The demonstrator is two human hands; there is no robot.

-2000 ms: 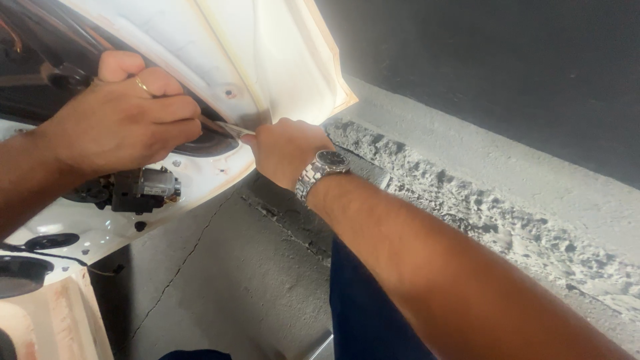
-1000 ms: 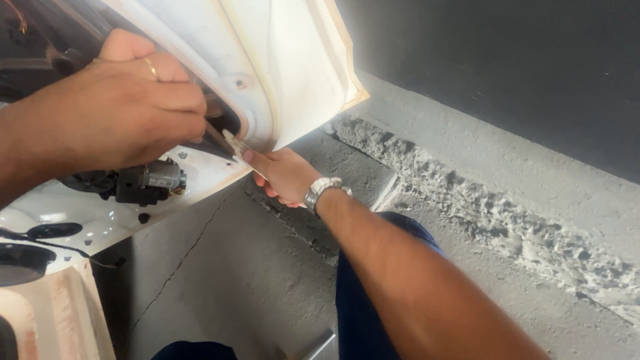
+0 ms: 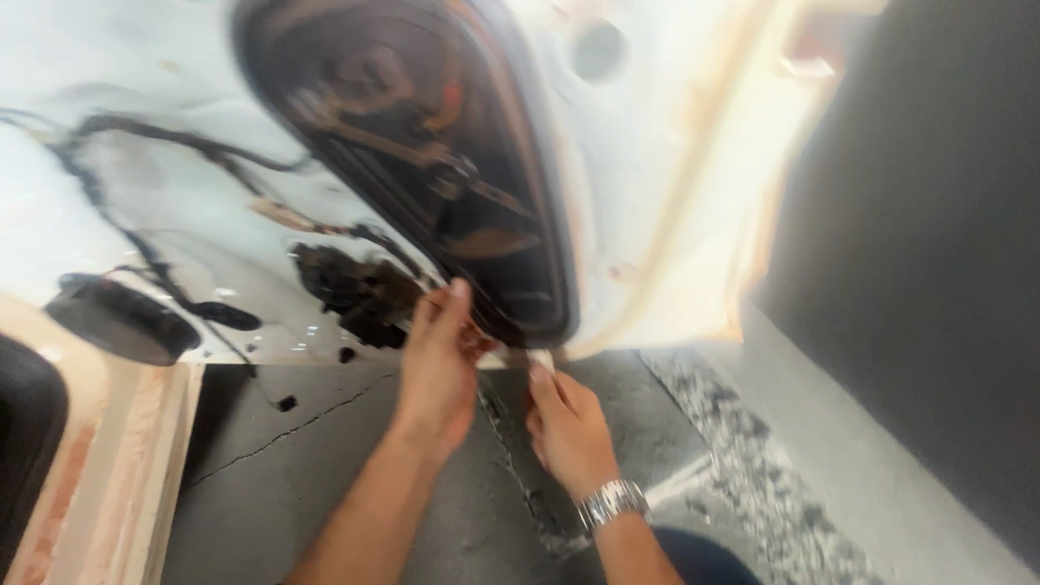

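A white car door shell (image 3: 642,203) spans the upper view, its large opening ringed by a dark rubber-like edge (image 3: 565,268). My left hand (image 3: 443,366) is at the lower left of that opening, thumb and fingers up against the door; whether it grips anything is hidden. My right hand (image 3: 569,422), with a metal watch above it on the wrist, holds a small pale flat tool (image 3: 542,357) between thumb and fingers, its tip at the door's bottom edge. A black motor or mechanism (image 3: 357,296) sits left of my left hand.
A wiring harness (image 3: 187,138) runs over the door, with a loose connector (image 3: 286,403) hanging below. The car body's sill (image 3: 138,471) is at lower left. Under the door lies cracked concrete (image 3: 284,504), with a rough broken strip (image 3: 739,439) and a dark surface (image 3: 918,244) to the right.
The view has shifted a lot, showing more of the door's opening and wiring. My left hand has moved down along the opening's edge. My right hand still holds the pale tool near the bottom edge.
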